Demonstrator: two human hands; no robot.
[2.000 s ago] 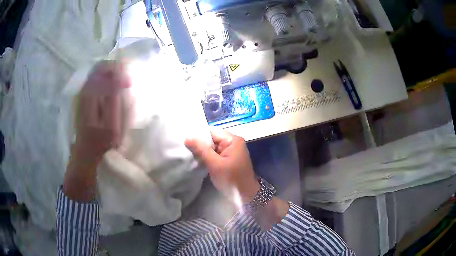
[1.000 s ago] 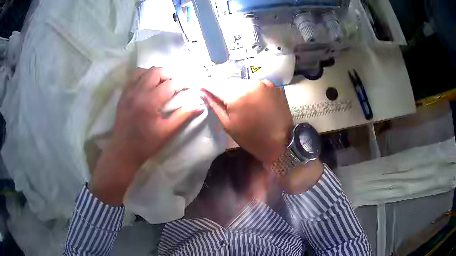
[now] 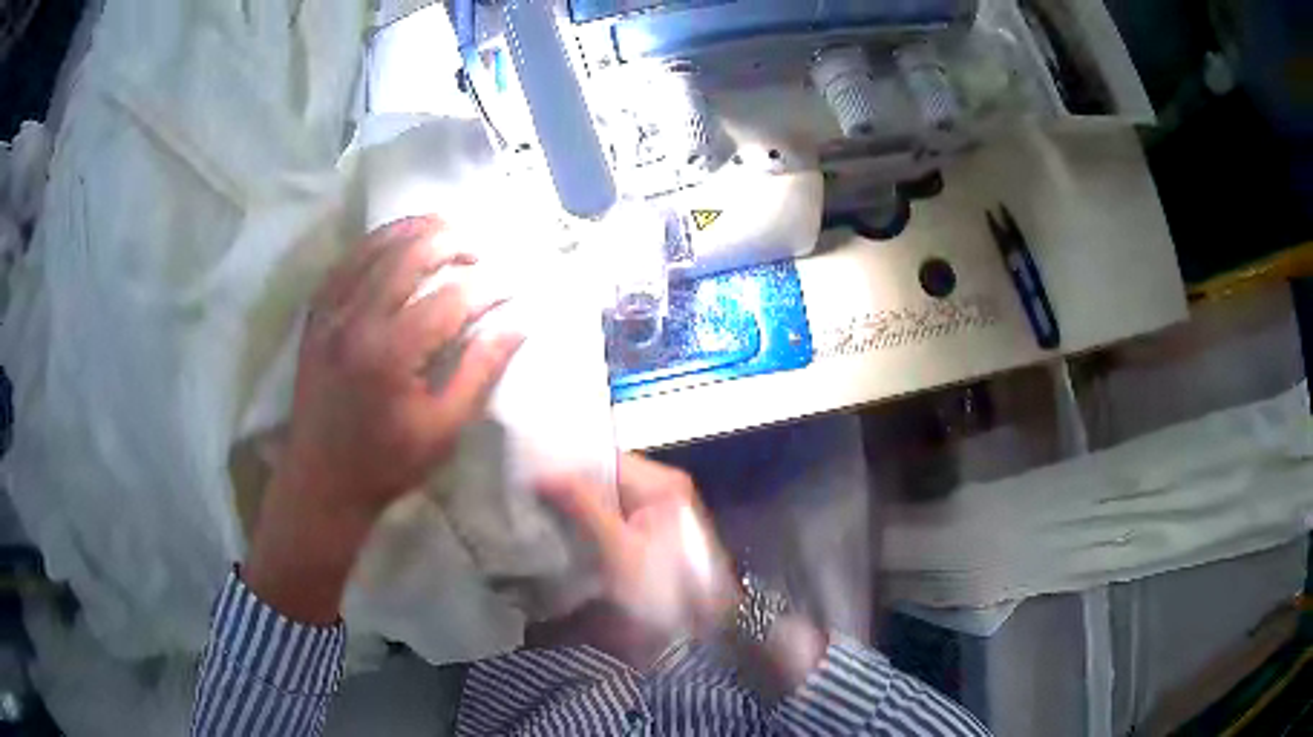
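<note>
The white garment fabric (image 3: 173,331) lies bunched left of the overlock machine (image 3: 749,130) and runs under bright glare to its needle area. My left hand (image 3: 396,367) rests on the fabric left of the needle area, fingers bent and pressing on it. My right hand (image 3: 648,540) is blurred, in front of the table edge, with thumb and fingers at the fabric's right margin, pinching it. The presser foot is lost in the glare. The blue plate (image 3: 720,328) shows uncovered right of the fabric.
Dark blue thread snips (image 3: 1025,281) lie on the pale machine table (image 3: 922,353) at the right. Flat white cut pieces (image 3: 1094,504) lie on a grey support right of my lap. Ribbed tension knobs (image 3: 847,94) stand on the machine front.
My right hand has moved from beside the needle down towards my lap, uncovering the blue plate. My left hand has shifted slightly left and stays on the fabric.
</note>
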